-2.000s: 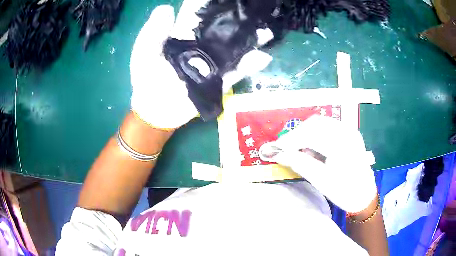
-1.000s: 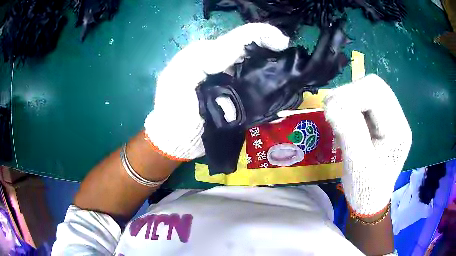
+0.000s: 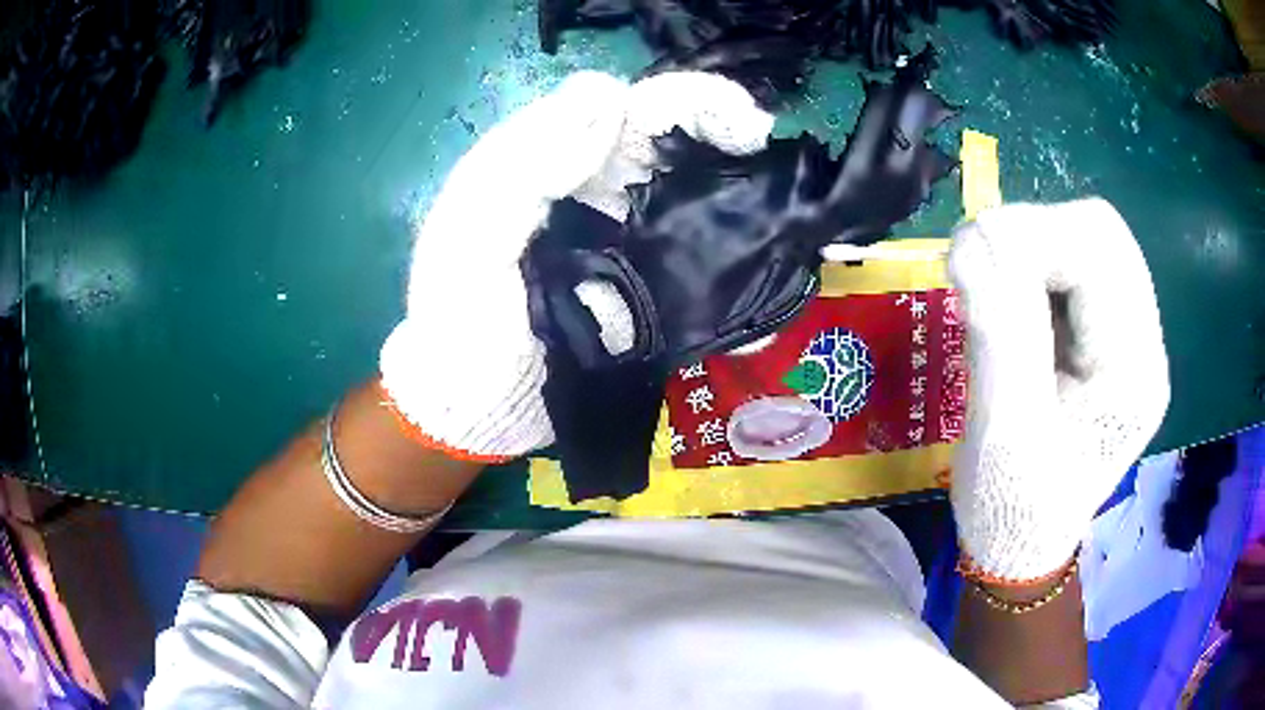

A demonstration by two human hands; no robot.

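My left hand (image 3: 486,264), in a white knit glove, holds a glossy black pleated piece (image 3: 728,229) with jagged edges. Its flat tab hangs down at the left, and white shows through an oval opening ringed in black. My right hand (image 3: 1061,375), also gloved, pinches a thin white stick (image 3: 888,253). The stick's tip is just right of the piece; I cannot tell if they touch. Below lies a red card (image 3: 888,402) with white characters, a globe logo and a pale oval (image 3: 780,427). The piece covers the card's upper left.
Yellow tape (image 3: 777,494) frames the card on the green table (image 3: 208,305). A pile of black pieces (image 3: 819,25) lies beyond, with more black clumps (image 3: 83,90) at the far left. A blue bin (image 3: 1110,631) with a white sheet is at the lower right.
Since two seconds ago, my right hand has risen from the pale oval toward the piece. My left hand has brought the piece nearer, over the card's corner. Over the last second both shifted only slightly.
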